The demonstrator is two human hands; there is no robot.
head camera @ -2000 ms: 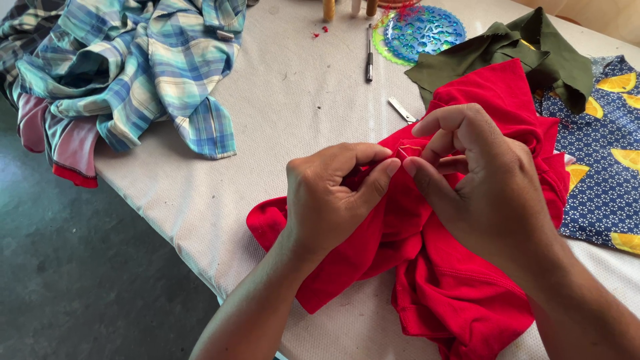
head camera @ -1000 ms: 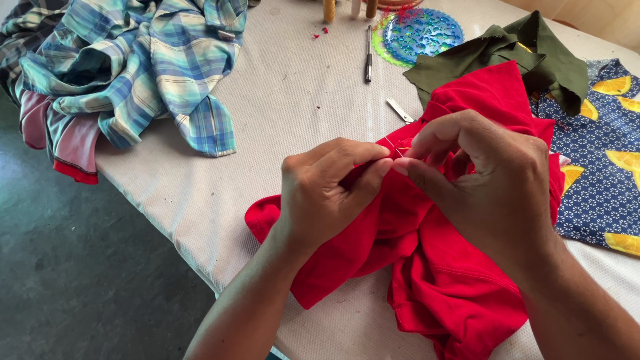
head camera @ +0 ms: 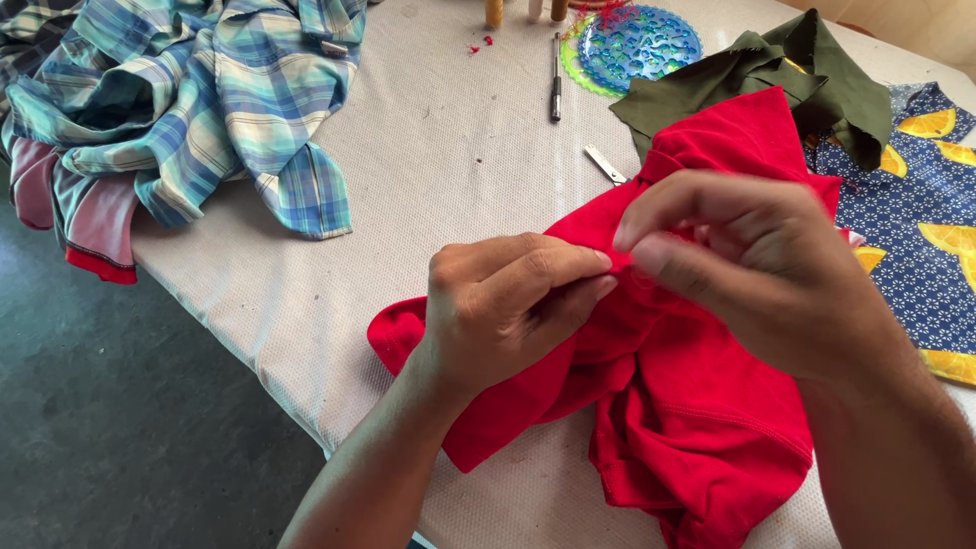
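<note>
A red fabric garment [head camera: 717, 396] with stitched seams lies bunched on the table, under both hands. My left hand [head camera: 511, 305] pinches a small fold of it between thumb and fingers. Close beside those fingertips, my right hand [head camera: 732, 267] has its thumb and forefinger brought together at the cloth; it is blurred, and whether it grips cloth, thread or a needle cannot be told. Just beyond the garment, the metal tip of small scissors [head camera: 605, 164] shows, the rest hidden by the cloth.
Plaid shirts [head camera: 175, 99] hang over the left edge of the covered table [head camera: 427, 175]. Farther back lie a black pen [head camera: 556, 95], a blue patterned disc [head camera: 640, 46] and red thread scraps [head camera: 488, 40]. Olive cloth [head camera: 762, 76] and blue lemon-print fabric [head camera: 892, 206] are at the right.
Both earlier frames show a thin needle-like piece between my fingertips; it is not discernible now. My right hand is blurred by motion, while my left hand still pinches the red cloth.
</note>
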